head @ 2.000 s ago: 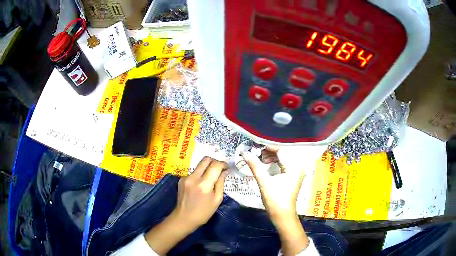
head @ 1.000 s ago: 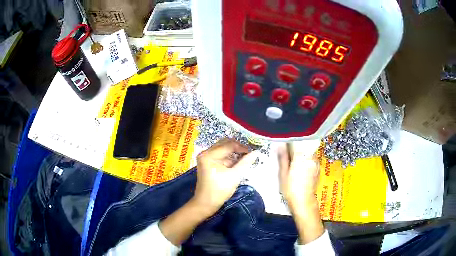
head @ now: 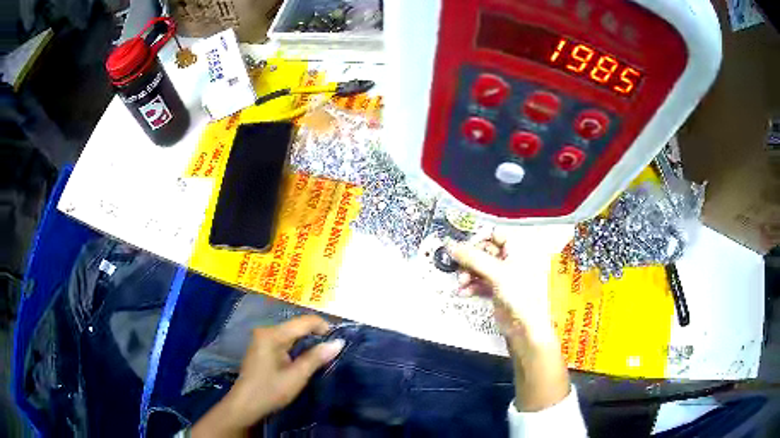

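Observation:
Dark blue denim jeans (head: 410, 372) lie across my lap, along the table's front edge. My left hand (head: 286, 359) pinches the denim edge between thumb and fingers. My right hand (head: 492, 274) is at the machine, below the white and red machine head (head: 522, 103), with thumb and fingers bent beside a small dark round part (head: 445, 257). I cannot tell whether a small piece is between its fingers. The digit counter (head: 590, 67) shows 1985. Silver button pieces (head: 389, 210) lie loose left of my right hand.
A black phone (head: 252, 184), yellow and black snips (head: 316, 91) and a red-capped bottle (head: 150, 94) are on the table's left. A bag of silver parts (head: 637, 227) and black pen (head: 676, 293) are right. A blue crate (head: 38, 257) stands left.
The counter went from 1984 to 1985. My left hand has moved from the machine down and left with the denim. My right hand stays near the machine, its fingers now farther forward and left.

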